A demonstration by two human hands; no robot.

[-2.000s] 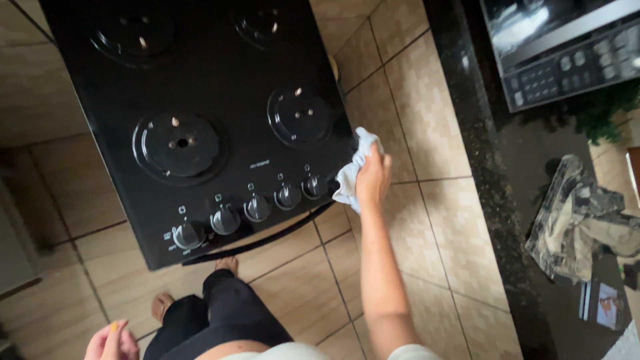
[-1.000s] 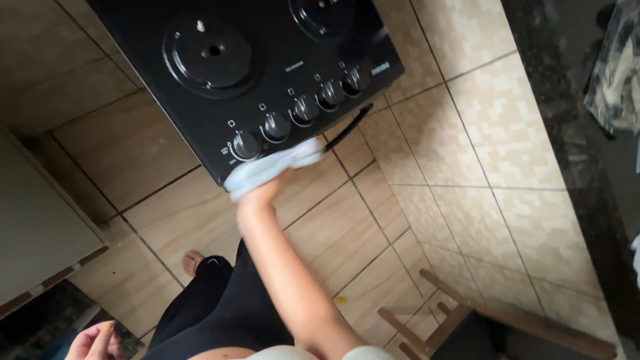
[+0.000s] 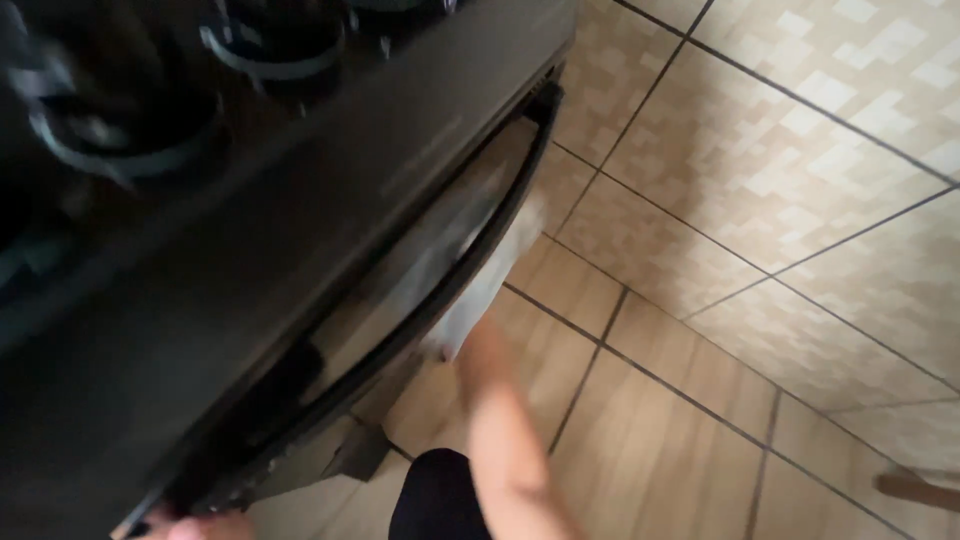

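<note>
A black stove with control knobs [image 3: 274,45] fills the upper left, its front running diagonally across the view. My right hand [image 3: 469,337], blurred and mostly hidden by a white cloth [image 3: 487,281], holds that cloth behind and below the black oven door handle [image 3: 427,315]. Against the oven door's glossy front the cloth or its reflection shows through the gap of the handle. At the bottom left, my left hand [image 3: 202,527] touches the lower left corner of the stove front, by the near end of the handle; its fingers are blurred and partly cut off.
A patterned tiled wall [image 3: 750,150] rises on the right and meets the wood-look tiled floor [image 3: 660,420]. A wooden leg [image 3: 919,491] of some furniture reaches in at the lower right edge. My knee in black trousers [image 3: 431,499] is at the bottom centre.
My right hand has gone with the cloth from the stove's right side, along the knob panel's front edge, down to the oven door. My left hand has come to the stove's corner. The view is much closer.
</note>
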